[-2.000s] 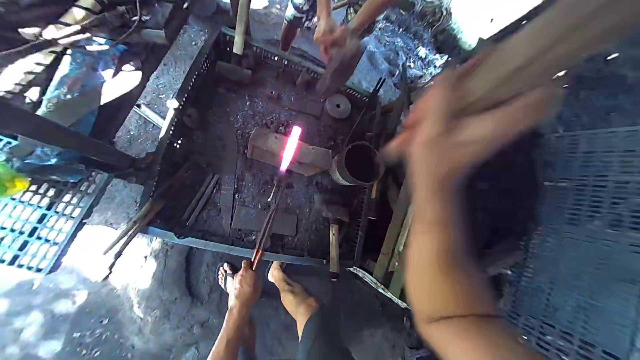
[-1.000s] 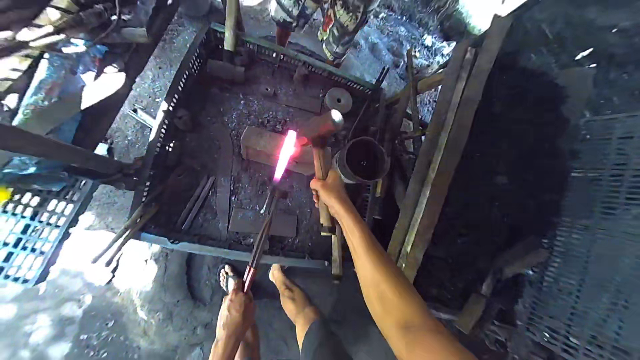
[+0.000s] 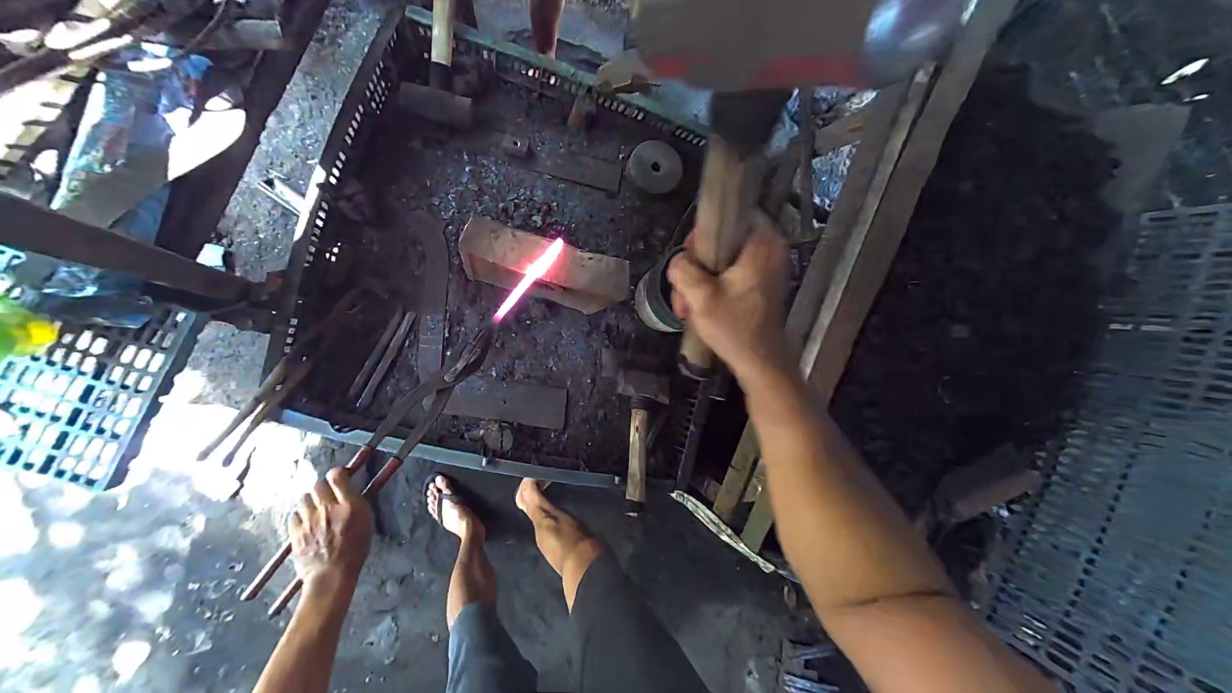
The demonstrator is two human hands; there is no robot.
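My left hand (image 3: 330, 527) is closed around the handles of long metal tongs (image 3: 416, 395) at lower left. The tongs' jaws grip a glowing pink-hot metal bar (image 3: 529, 279), whose bright part lies across the top of a block-shaped anvil (image 3: 481, 252). My right hand (image 3: 733, 289) grips the wooden handle of a hammer (image 3: 760, 48). The hammer is raised, its large, blurred head near the camera at the top, right of the bar and apart from it.
A crate-like tray (image 3: 549, 474) surrounds the anvil. Inside are a round metal disc (image 3: 654, 166), flat metal pieces and another hammer (image 3: 637, 423). A cylindrical container (image 3: 654, 298) stands beside my right hand. Wooden beams (image 3: 866, 231) run along the right, and plastic crates (image 3: 87, 385) lie at both sides.
My right hand and the hammer have risen from beside the hot bar. My left hand has shifted left, and the tongs now slant more. The hot bar shows a thinner glowing side.
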